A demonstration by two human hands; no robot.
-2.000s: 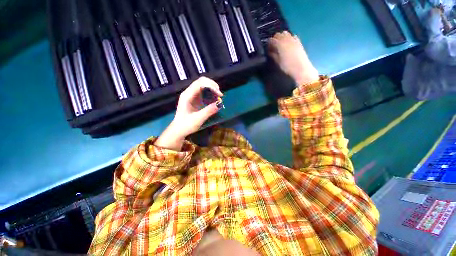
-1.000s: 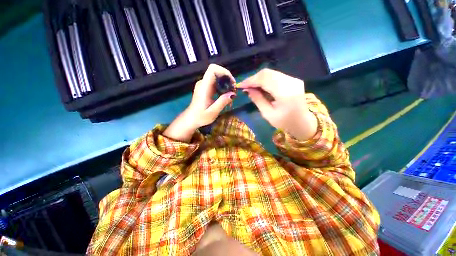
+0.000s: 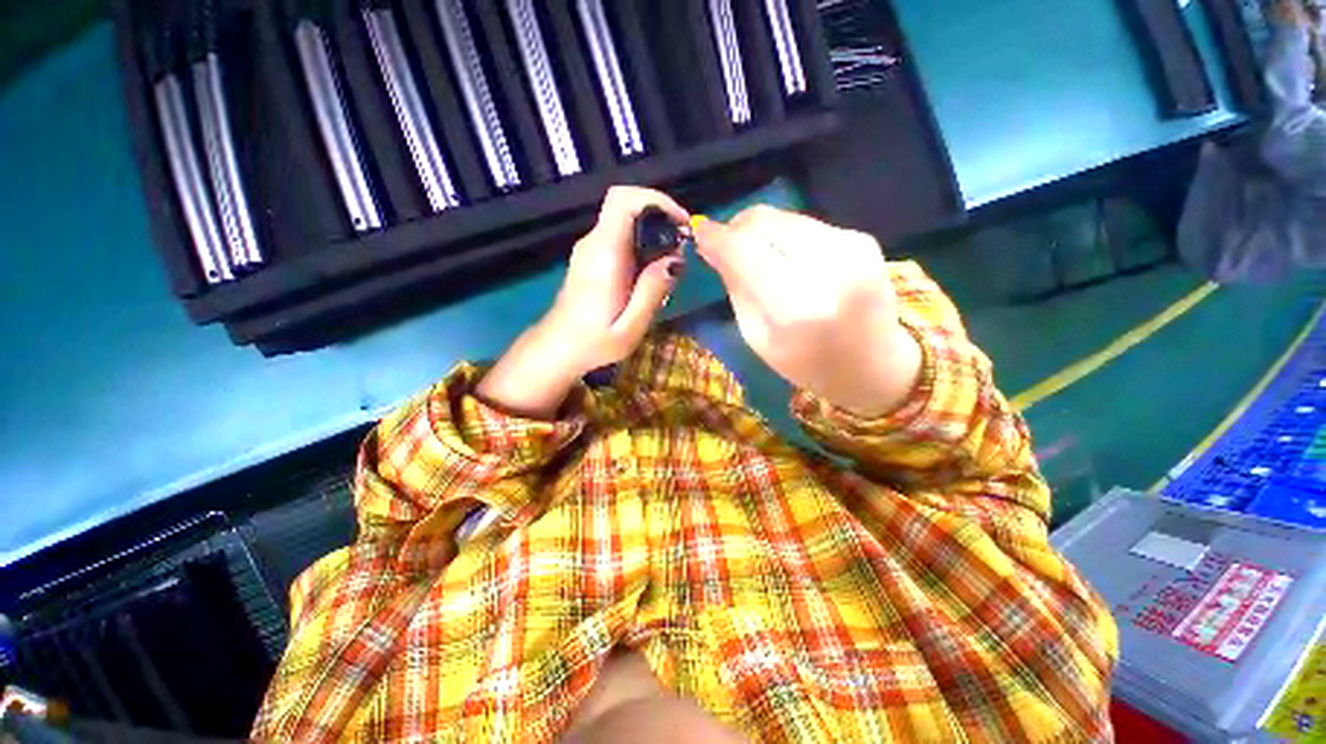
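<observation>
My left hand (image 3: 593,298) is closed around a round black end piece (image 3: 659,233), with its dark face showing between thumb and fingers. My right hand (image 3: 807,291) is beside it, with thumb and finger pinched at the end piece's right side. A tiny yellow spot shows at the right fingertips; whether it is a part held there is too small to tell. The slotted black foam tray (image 3: 436,273) lies just beyond my hands and holds several silver bars (image 3: 545,87) in rows.
A dark pad (image 3: 887,160) with fine silvery pieces (image 3: 861,58) is right of the tray. Black foam strips (image 3: 1168,58) and clear plastic (image 3: 1236,218) lie farther right. A grey lidded box (image 3: 1149,581) and blue crate (image 3: 1265,451) are at lower right; a wire rack (image 3: 240,545) is at lower left.
My right hand has come from the dark pad to the end piece in my left hand. Since one second ago its fingers have curled in more. The view has shifted slightly.
</observation>
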